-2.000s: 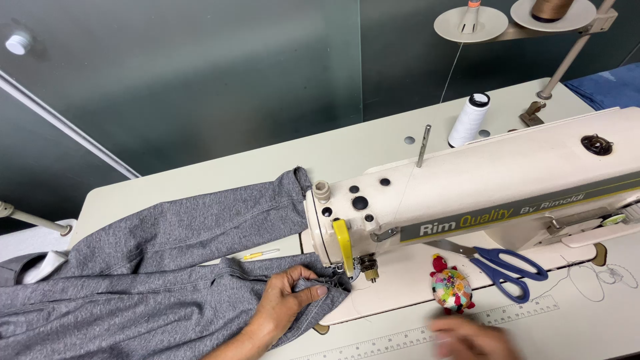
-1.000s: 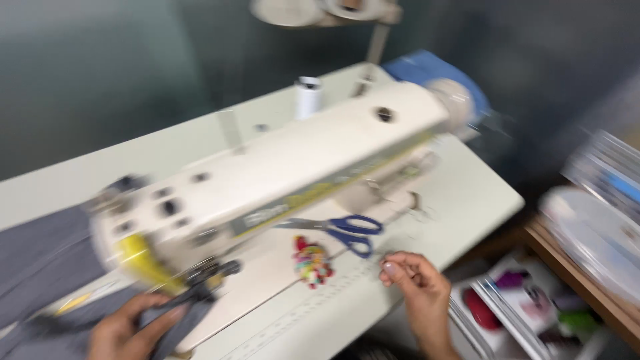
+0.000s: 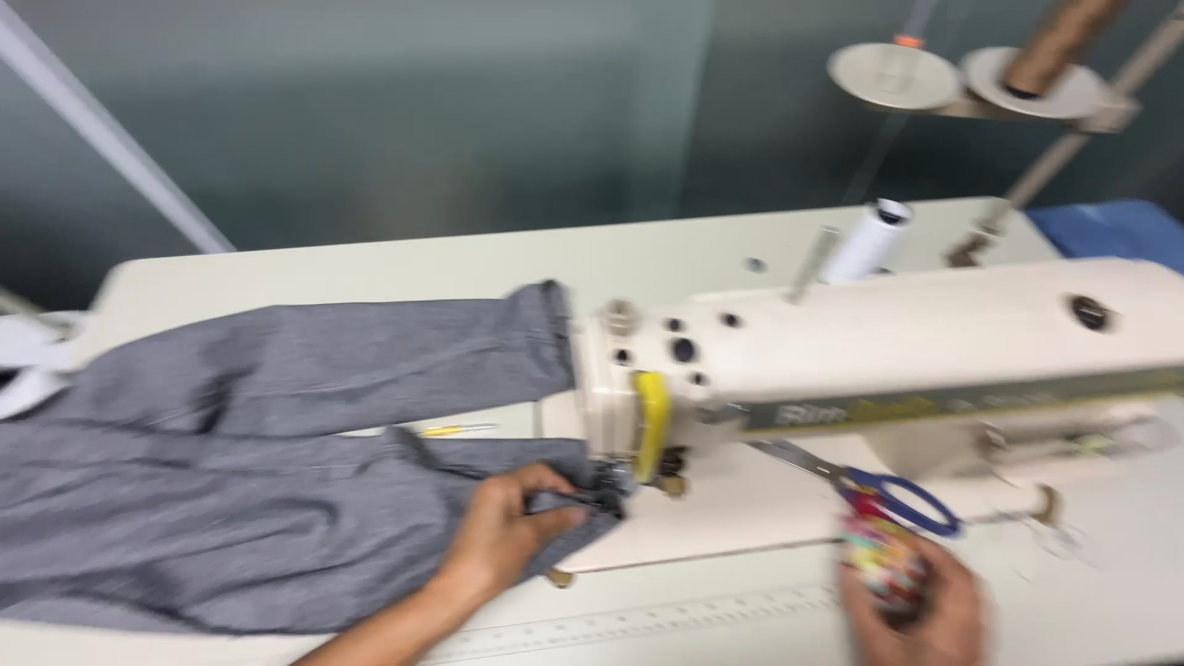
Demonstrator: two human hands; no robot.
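Note:
Gray cloth trousers [image 3: 305, 518] lie over the table with one leg end at the needle area of a sewing machine [image 3: 906, 342]. My left hand [image 3: 513, 527] pinches the edge of that leg end between thumb and fingers, just left of the presser foot. At the lower right, my right hand [image 3: 925, 610] is blurred, with its fingers around a colorful pincushion [image 3: 879, 555]. Scissors with blue handles [image 3: 902, 499] lie directly behind the pincushion, blades toward the upper left. The other trouser leg [image 3: 416, 361] lies behind, its end beside the machine head.
A clear ruler [image 3: 647, 615] lies along the front of the table [image 3: 370, 264]. A yellow tool [image 3: 458, 429] rests between the trouser legs. White thread stands on a spool [image 3: 868, 242] behind the machine, below a thread stand [image 3: 1036, 83]. Blue cloth [image 3: 1110, 231] is at the far right.
My right hand, apart from the pincushion one second ago, now has its fingers around it. My left hand stays at the trouser edge. The view swung right and back.

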